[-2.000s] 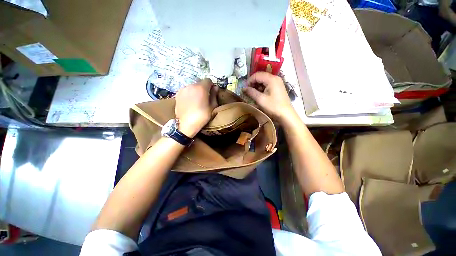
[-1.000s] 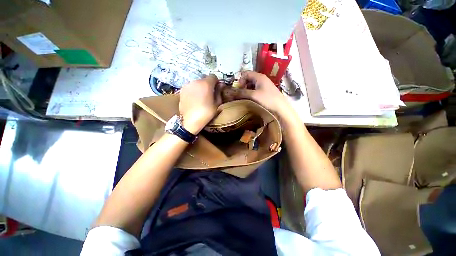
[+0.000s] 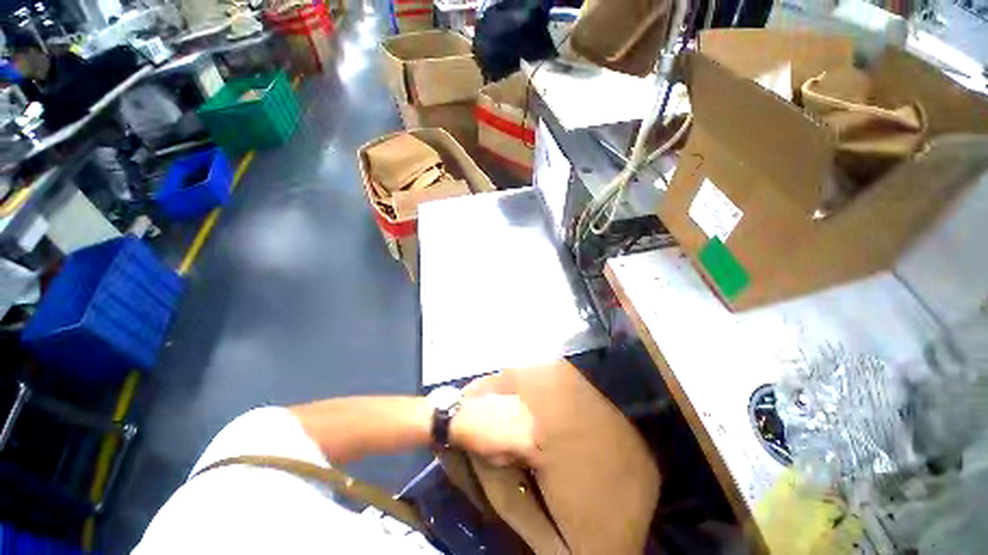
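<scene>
My left hand (image 3: 501, 429), with a watch on its wrist, is closed on the top edge of a tan handbag (image 3: 594, 455) at the lower centre. The fingers are partly hidden by the bag. The bag is beside the white bench's edge, its lower part cut off by the picture's bottom. A small shiny dot shows on its inner fold below my hand. My right hand is out of the picture.
The white bench (image 3: 674, 325) bears an open cardboard carton (image 3: 780, 239), a round dish (image 3: 767, 417), clear plastic and a blurred yellow shape. A silvery-white board (image 3: 498, 287) is at centre. Floor cartons, blue bins (image 3: 103, 304) and a person stand beyond.
The view has swung left. The bag has left the press and is beside the bench with my left hand on its top edge. My right hand has gone out of view.
</scene>
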